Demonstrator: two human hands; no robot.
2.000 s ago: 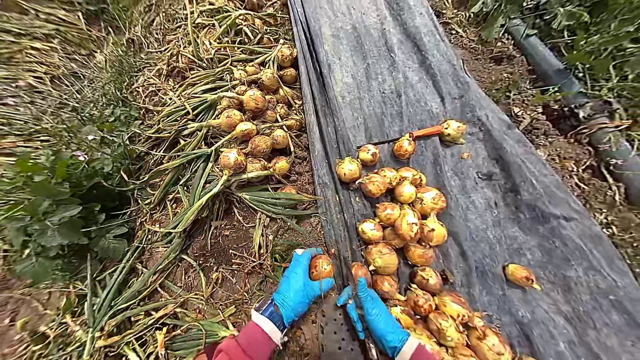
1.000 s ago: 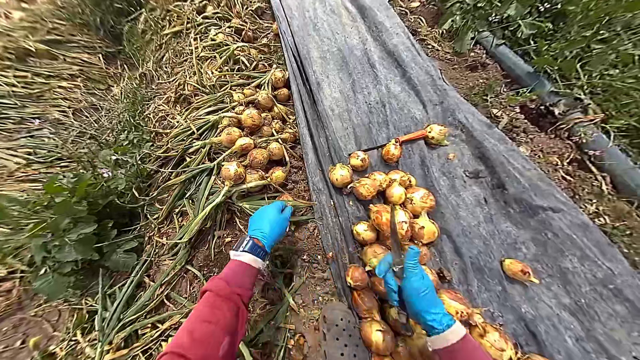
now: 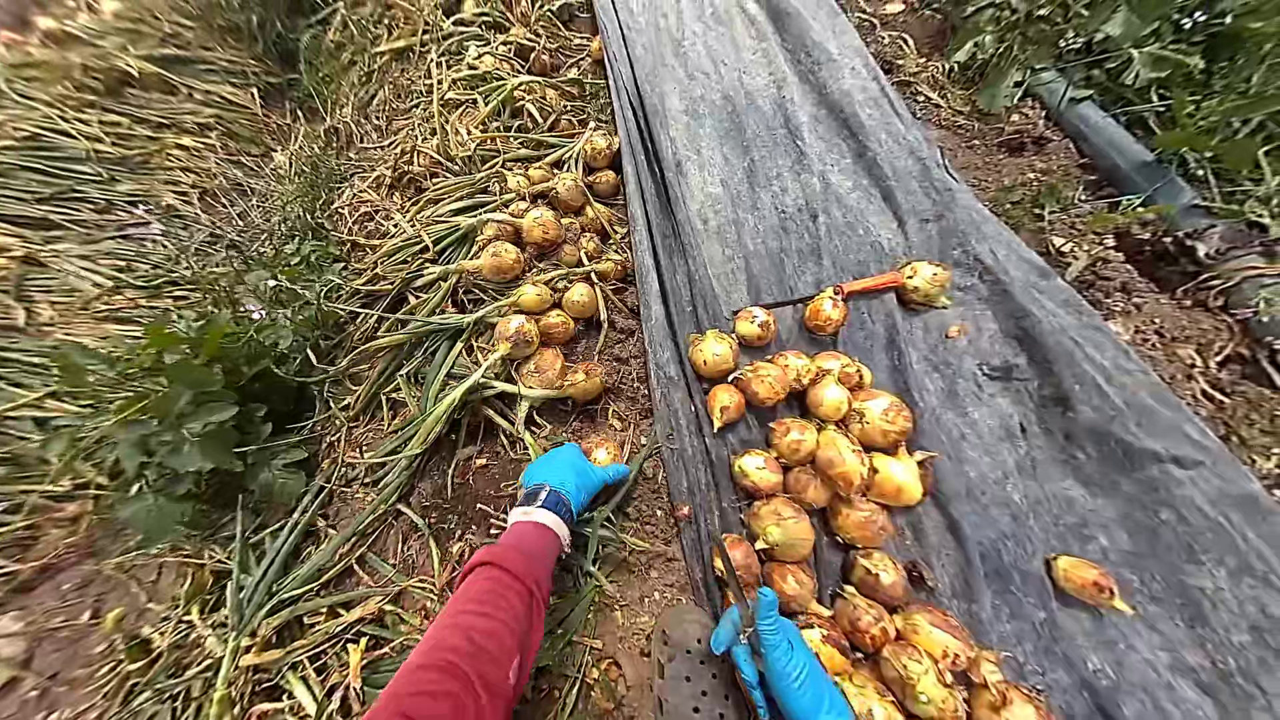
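My left hand (image 3: 572, 478), in a blue glove with a dark watch at the wrist, reaches down to an onion (image 3: 602, 450) on the soil; its fingers are partly hidden, so its hold cannot be told. Blue-gloved too, my right hand (image 3: 785, 650) grips a knife (image 3: 735, 578) with a narrow blade pointing up and away, over the near onions. Trimmed onions (image 3: 842, 460) lie in a pile on the dark ground-cover fabric (image 3: 780, 150). Left of the fabric, onions with long green tops (image 3: 542, 229) lie in a row.
An orange-handled knife (image 3: 870, 284) lies on the fabric among onions, and a single onion (image 3: 1088, 583) lies apart at the right. A perforated clog (image 3: 690, 665) shows at the bottom. Leafy weeds (image 3: 200, 420) grow at left; a dark pipe (image 3: 1120, 150) runs along the right.
Two seconds ago my left hand held an onion near the fabric's edge; now it is at the ground onions. My right hand with the knife has lowered since one second ago.
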